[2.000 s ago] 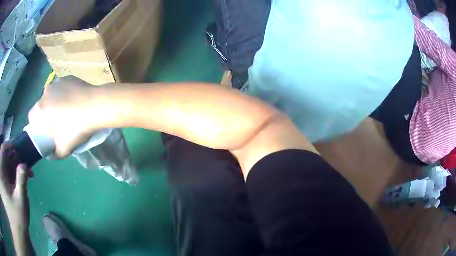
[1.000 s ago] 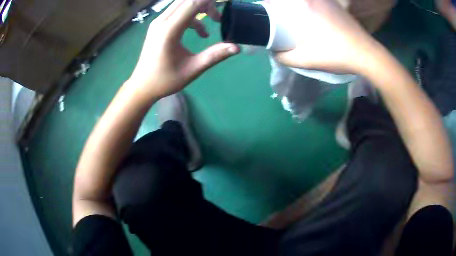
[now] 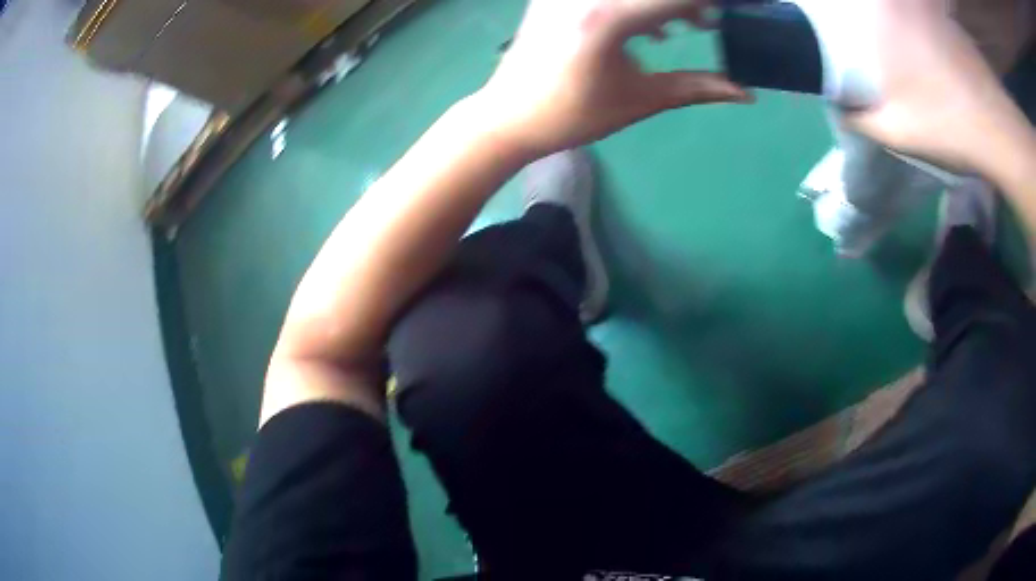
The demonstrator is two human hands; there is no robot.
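Note:
A black cylinder (image 3: 773, 48) is held sideways in the air at the top right. My left hand (image 3: 591, 74) is at its left end, with the thumb at the lower edge and fingertips at the upper edge. My right hand (image 3: 926, 85) is closed round its right end through a white cloth (image 3: 838, 51). The cylinder's open mouth is not clearly visible. Crumpled pale material (image 3: 846, 204) shows below my right hand; whether it is the cloth's tail or lies on the floor is unclear.
The green floor (image 3: 682, 250) lies below, with my grey shoes (image 3: 568, 210) and black-trousered legs. A brown carton (image 3: 216, 51) is at the upper left, beside a pale wall (image 3: 80, 295). A brown wooden surface (image 3: 795, 454) shows between my legs.
The view has turned left, so the hands and cylinder appear farther right and more wall shows. My left thumb and fingers have come closer round the cylinder's end.

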